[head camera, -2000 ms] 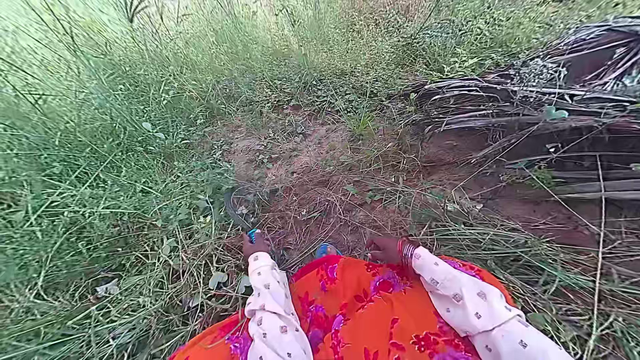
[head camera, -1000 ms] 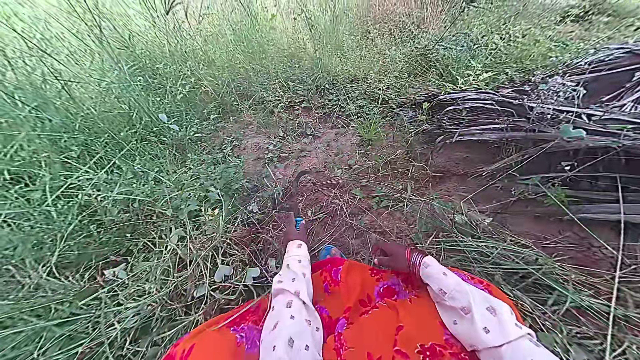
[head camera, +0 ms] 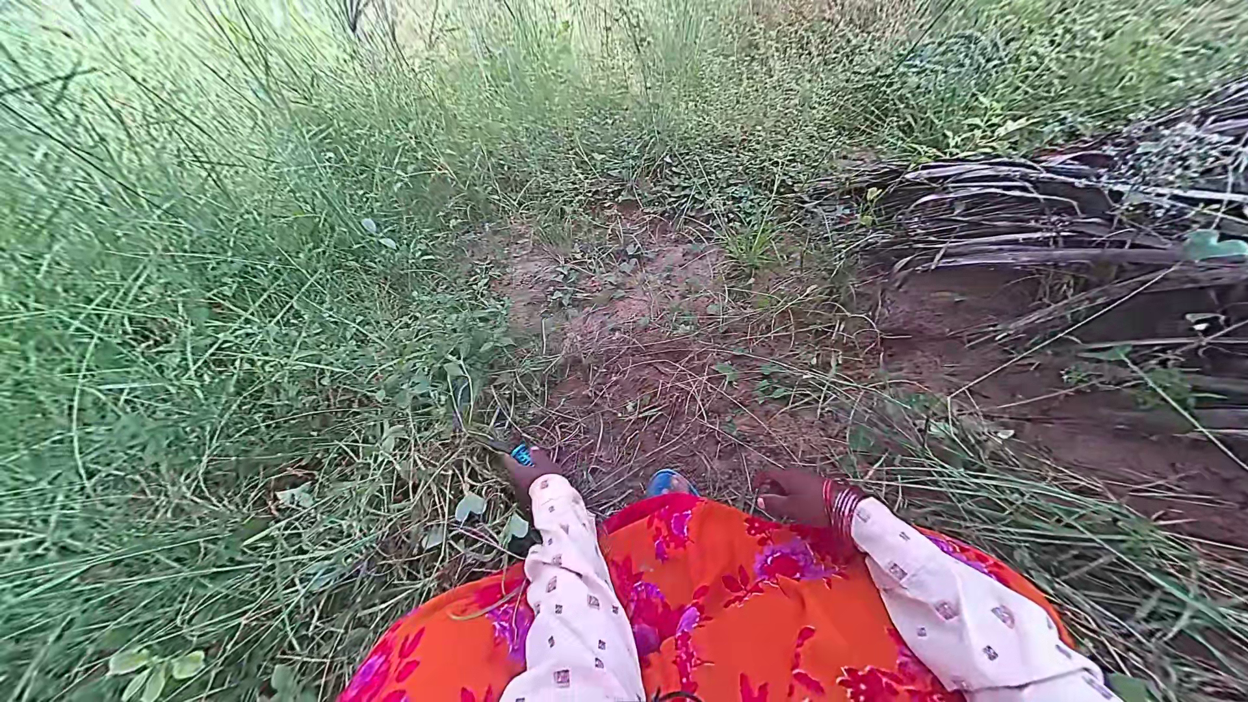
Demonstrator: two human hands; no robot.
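My left hand (head camera: 531, 470) is closed around the blue handle (head camera: 523, 454) of what looks like a sickle, low at the edge of the green grass (head camera: 322, 390). Its blade (head camera: 462, 400) is partly hidden among the stems. Over the orange floral skirt, my right hand (head camera: 792, 495) rests near the knee with fingers curled; nothing shows in it, and bangles (head camera: 840, 505) circle its wrist. A blue shoe tip (head camera: 671, 482) pokes out from under the skirt hem between the hands.
Reddish soil (head camera: 673, 380) with dry stalks lies in front of me. A pile of dry palm fronds (head camera: 1033, 214) stands at the right. Long grass blades (head camera: 1033, 507) lie on the ground by my right sleeve. Tall grass and low weeds rise behind the soil.
My left hand with the sickle went right over the bare soil a second ago and is now back left at the grass. The right hand stays near the knee.
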